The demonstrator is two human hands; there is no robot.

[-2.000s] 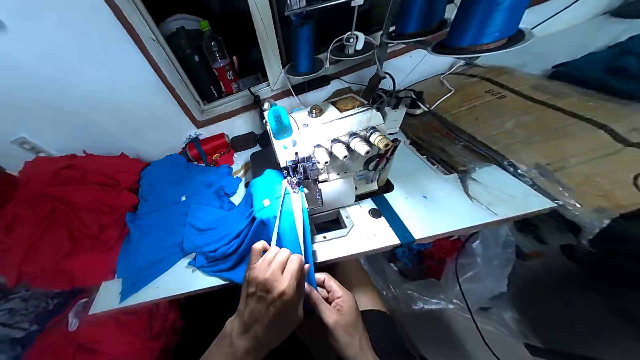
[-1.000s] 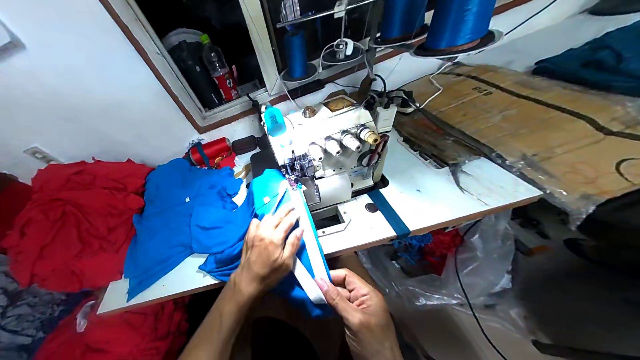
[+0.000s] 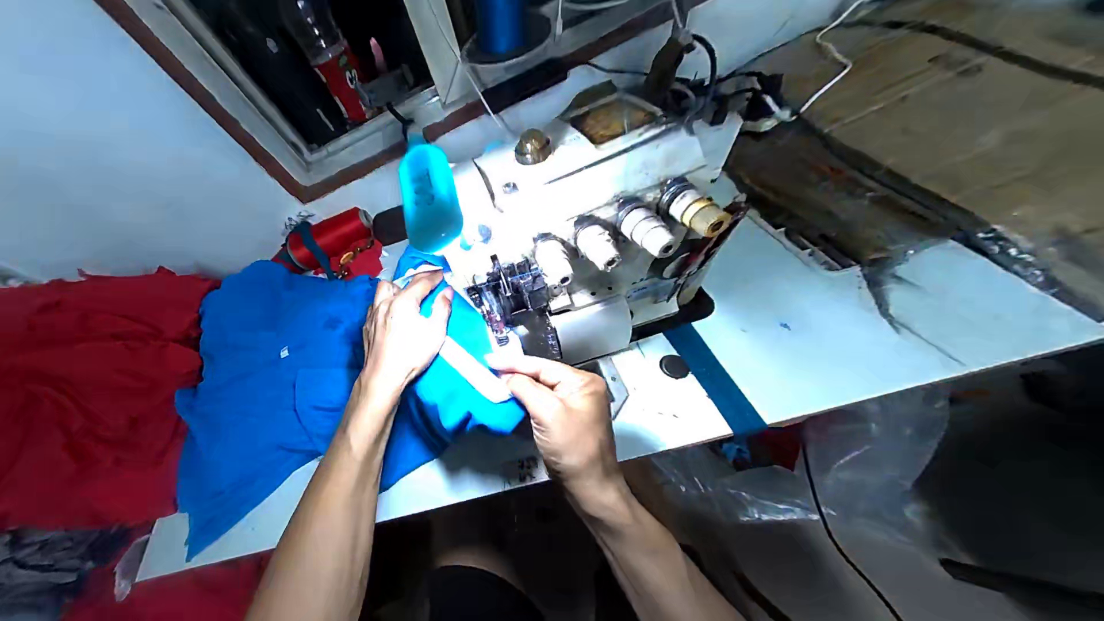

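Note:
An overlock sewing machine (image 3: 595, 233) stands on a white table, its lamp shining on the needle area. Blue fabric (image 3: 461, 392) with a white strip (image 3: 473, 371) along it lies just left of and in front of the presser foot (image 3: 500, 332). My left hand (image 3: 405, 328) rests on the fabric, fingers bent near its upper edge; whether it grips is unclear. Close to the presser foot, my right hand (image 3: 561, 405) pinches the end of the strip and fabric edge between thumb and forefinger. More blue fabric (image 3: 285, 371) spreads to the left.
Red fabric (image 3: 95, 388) is heaped at the far left. A red thread cone (image 3: 332, 240) lies behind the blue cloth. A blue thread spool (image 3: 502, 30) stands behind the machine, near a window with a bottle (image 3: 332, 65). The table's front edge (image 3: 466, 496) runs below my hands.
My left hand has moved up the fabric toward the machine. My right hand has come up from the table's front edge to beside the presser foot. The view has moved closer.

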